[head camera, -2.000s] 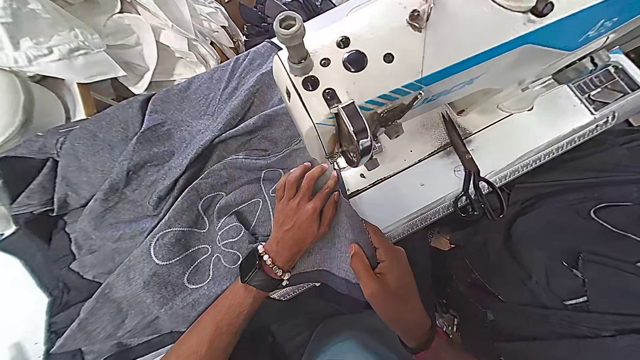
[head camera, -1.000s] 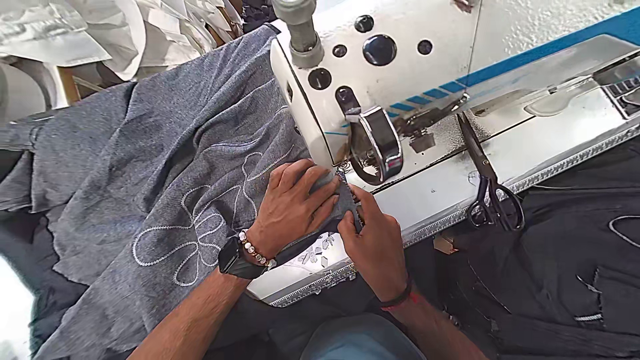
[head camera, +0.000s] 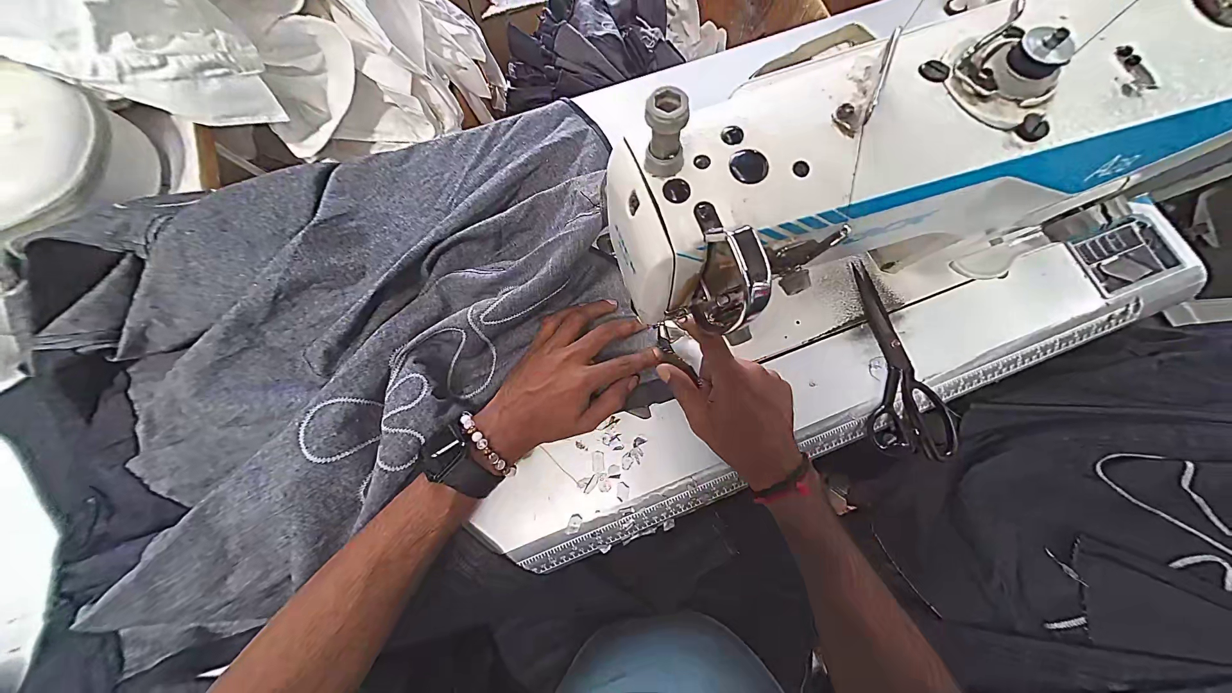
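Observation:
Grey fabric with white looped stitching (head camera: 385, 289) spreads left of a white and blue sewing machine (head camera: 731, 202), one edge running under the presser foot (head camera: 666, 337). My left hand (head camera: 568, 380) lies flat on the fabric just left of the needle area, fingers spread, pressing it down. Close to the right of the foot, my right hand (head camera: 736, 409) pinches the fabric's edge between thumb and index finger; the fingertips are partly hidden by the machine's metal parts. Black-handled scissors (head camera: 900, 375) rest on the machine bed to the right.
Small scraps (head camera: 611, 457) are scattered on the white machine bed (head camera: 539, 500) near its front edge. Dark fabric with white stitching (head camera: 1049, 500) lies at the right. White cloth pieces (head camera: 366, 67) are heaped at the upper left, with dark gathered cloth (head camera: 587, 48) beside them.
The fabric's near edge, which hung over the front of the bed two seconds ago, has drawn back toward the foot, baring the bed and scraps. My right hand has come up close to the foot.

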